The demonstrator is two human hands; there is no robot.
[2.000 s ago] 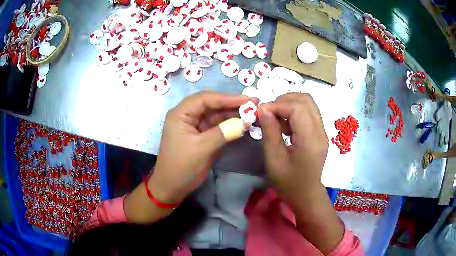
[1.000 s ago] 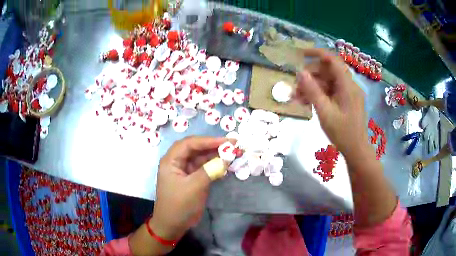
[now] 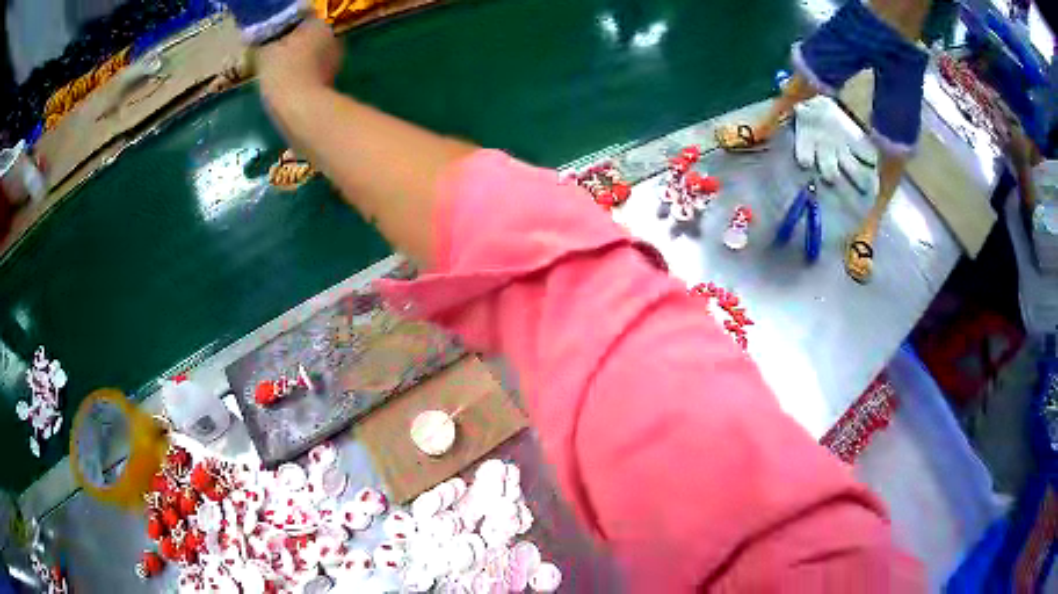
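My right arm in a pink sleeve stretches across the view to the upper left. My right hand (image 3: 297,64) is small and blurred beyond the green belt, against a denim cuff; its fingers and any held thing cannot be made out. My left hand is out of the picture. Blank white discs (image 3: 470,528) lie heaped at bottom centre. Discs with red marks (image 3: 273,522) lie left of them. The round white glue dish (image 3: 433,432) sits on the brown cardboard pad (image 3: 389,447), with a thin stick at its edge.
Behind the pad lies a dark board (image 3: 279,435) with a red-and-white figure. A yellow tape roll (image 3: 102,447) and white bottle (image 3: 195,408) stand left. The green conveyor belt (image 3: 464,81) runs behind. At right are blue pliers (image 3: 801,221), a white glove (image 3: 830,145) and another person's denim-cuffed limbs.
My right hand has left the glue dish and reached far to the upper left. My left hand and its red-marked disc have left the picture. The view has swung up, showing more belt.
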